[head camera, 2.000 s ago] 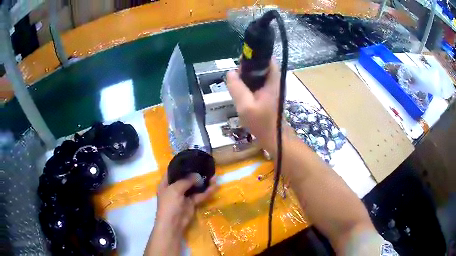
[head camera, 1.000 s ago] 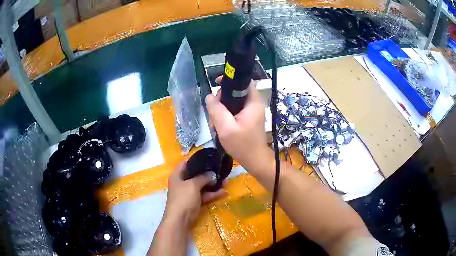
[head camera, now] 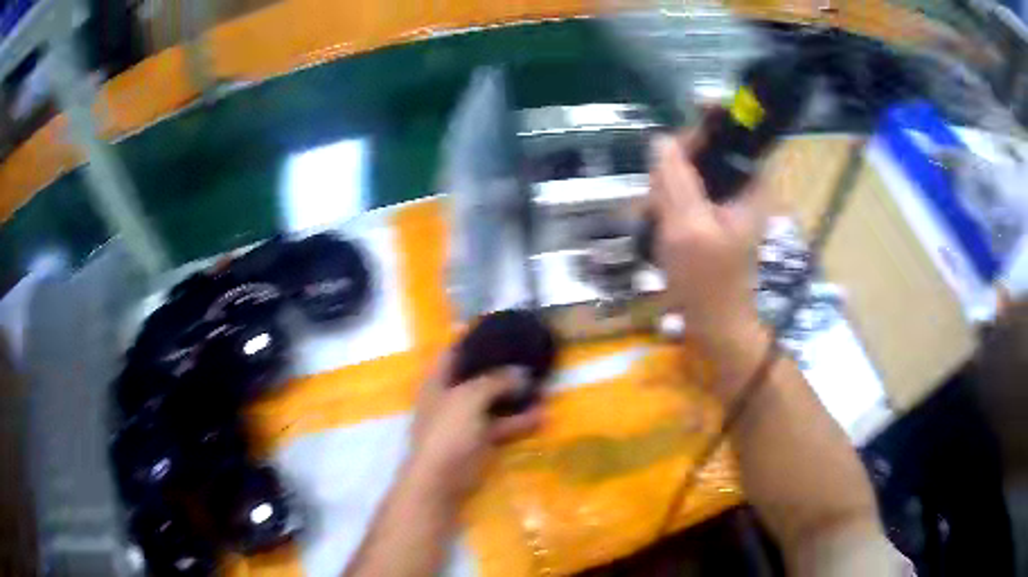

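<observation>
The view is blurred. My left hand (head camera: 468, 423) holds a glossy black round housing (head camera: 507, 347) over the orange tape, with the thumb at its opening. My right hand (head camera: 710, 225) grips the black electric screwdriver (head camera: 738, 141) with its yellow sticker, raised and tilted to the right of the screw feeder. The driver's tip is too blurred to make out. The screw feeder (head camera: 581, 203) stands behind the housing. Wired components (head camera: 823, 313) lie heaped right of my right forearm, partly hidden by it.
A cluster of black housings (head camera: 257, 344) lies at the left. An upright clear bag (head camera: 485, 203) stands left of the feeder. A cardboard sheet (head camera: 891, 271) and a blue tray (head camera: 941, 203) lie at the right. The green conveyor (head camera: 226, 152) runs behind. The driver's cord hangs across my right forearm.
My right hand has lifted the screwdriver out of the housing and moved it right, tilting it. My left hand still holds the housing. The whole view has shifted and blurred.
</observation>
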